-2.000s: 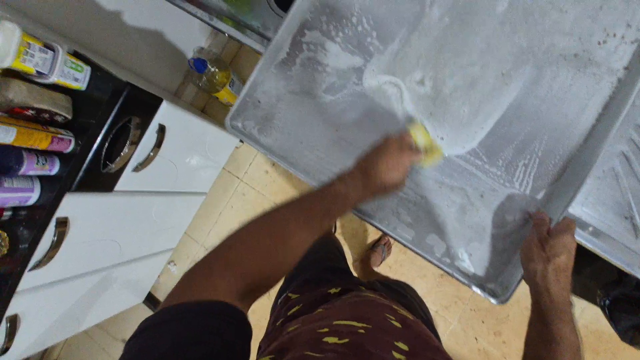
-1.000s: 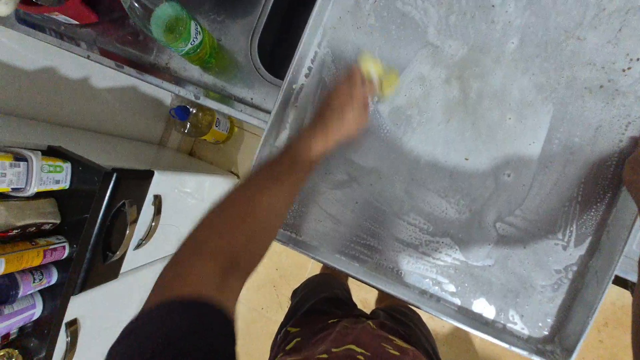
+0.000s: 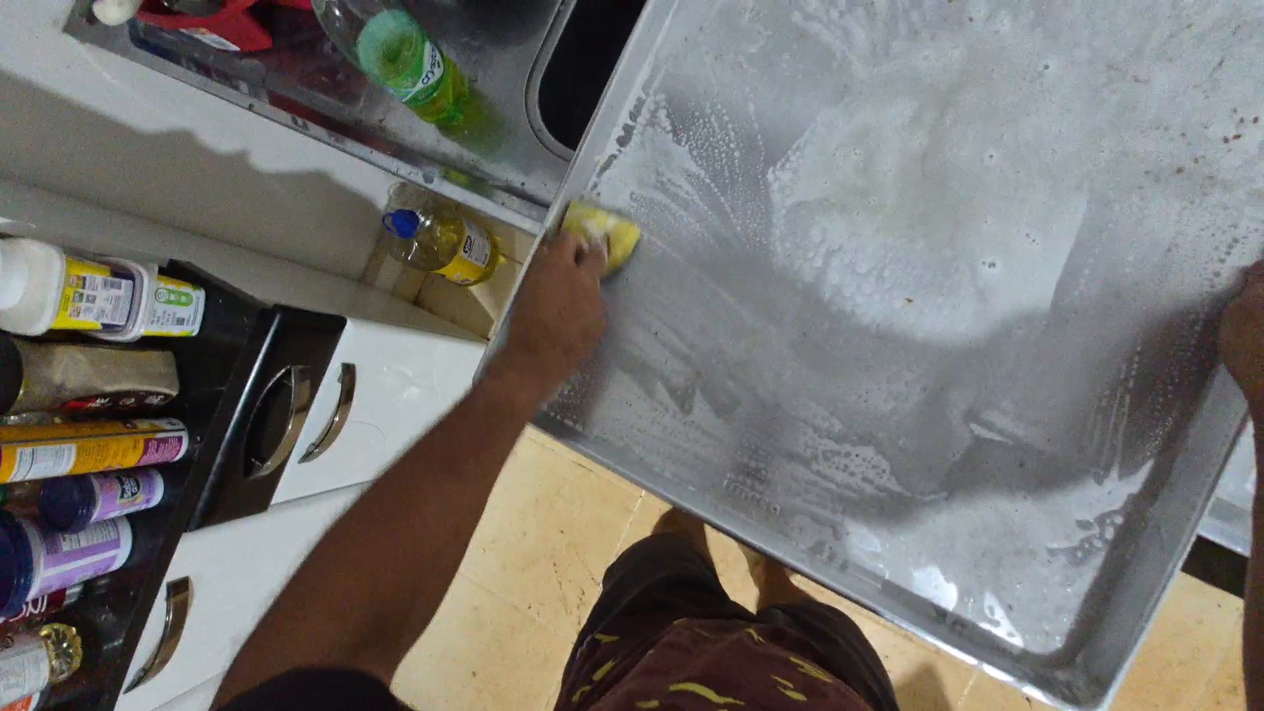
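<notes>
A large rectangular metal tray [image 3: 889, 395], wet and streaked with soapy foam, fills the right of the head view, tilted across it. My left hand [image 3: 558, 301] grips a yellow sponge [image 3: 604, 235] against the inside of the tray's left wall. At the right edge of the view, partly cut off, my right hand [image 3: 1246, 331] is at the tray's right rim; its fingers are mostly out of sight. White suds [image 3: 918, 217] and droplets cover much of the tray's bottom, with small brown specks at the upper right.
A steel sink counter [image 3: 494, 109] with a green plastic bottle [image 3: 410, 64] lies beyond the tray's left side. Below it stands a bottle of yellow liquid [image 3: 444, 247]. Several containers [image 3: 94, 449] line a dark surface at left, beside white drawers [image 3: 375, 415] with metal handles.
My left hand has moved with the sponge across the tray to its left wall. The right hand, gripping the tray's near right corner two seconds ago, is now farther along the right rim.
</notes>
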